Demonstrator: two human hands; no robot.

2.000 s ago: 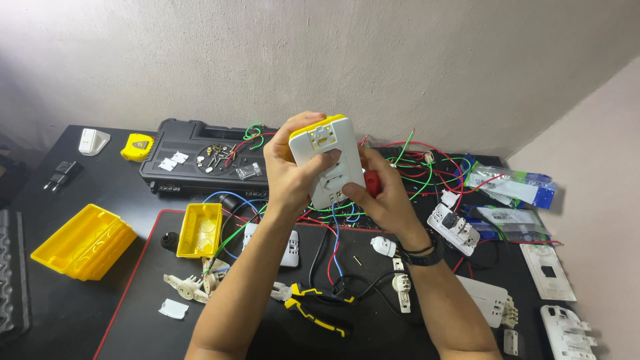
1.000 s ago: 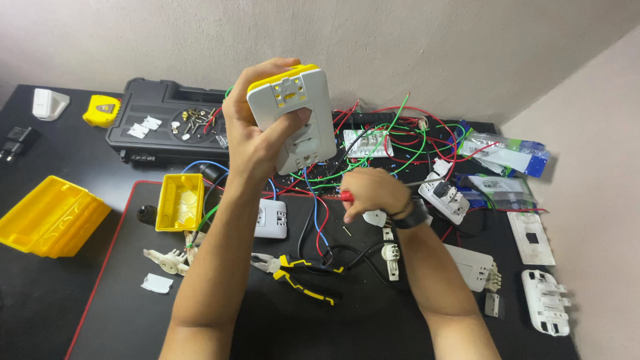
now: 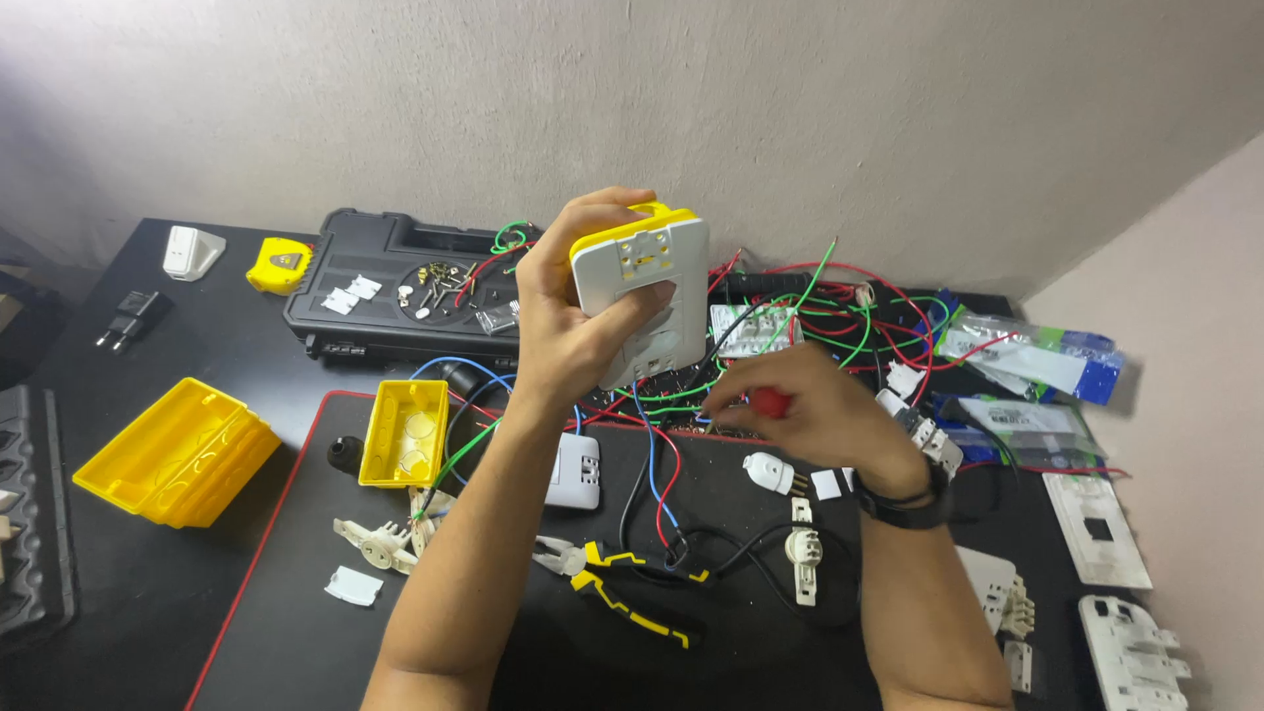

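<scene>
My left hand [image 3: 583, 306] holds up a white electrical outlet plate [image 3: 681, 267] fitted on a yellow wall box [image 3: 622, 233], its thumb across the plate's front. Blue and red wires hang below the plate. Lower and to the right, my right hand [image 3: 815, 410] is closed around a tool with a red handle [image 3: 769, 401], apparently a screwdriver; its shaft is mostly hidden. Something small sits near these fingertips, too small to name. Behind and beside that hand lie tangled green, red and black wires [image 3: 869, 326] and a white outlet part [image 3: 755, 331].
A black tool case [image 3: 395, 296] with loose screws on its lid stands against the wall. Left are a yellow tape measure [image 3: 281, 265] and stacked yellow boxes [image 3: 183, 454]. Combination pliers [image 3: 632, 602], a white plug [image 3: 773, 473] and a yellow box [image 3: 405, 434] lie on the mat [image 3: 326, 513].
My right hand has left the outlet plate and moved down and right with the red-handled tool. The left hand still holds the plate and box upright.
</scene>
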